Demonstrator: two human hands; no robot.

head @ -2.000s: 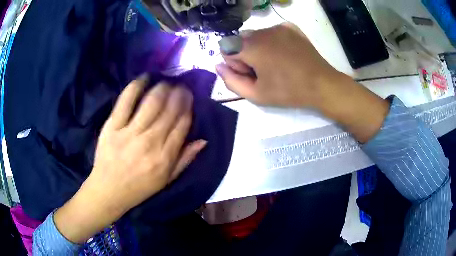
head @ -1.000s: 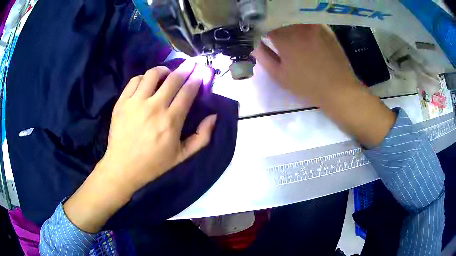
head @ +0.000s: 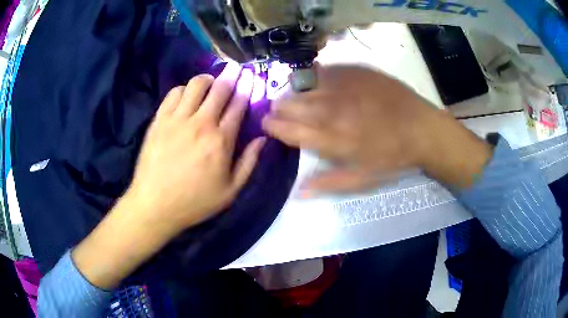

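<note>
The dark navy cloth covers the left of the table and reaches under the needle area, which glows pink-violet. My left hand lies flat on the cloth, its fingertips close to the presser foot in the glow. My right hand is blurred, just right of the needle. Its fingertips are over the right edge of the cloth, and its fingers look spread. Whether they touch the cloth cannot be told. The grey round end of the tension assembly is just above the right fingers.
The machine head with blue lettering spans the top. A black smartphone lies at the upper right, beside a clear plastic piece. A printed scale runs along the front table edge. A blue basket and magenta cloth are lower left.
My left hand has moved up the cloth to the needle since the earliest frame. My right hand has moved from beside the machine head down and left to the cloth's edge.
</note>
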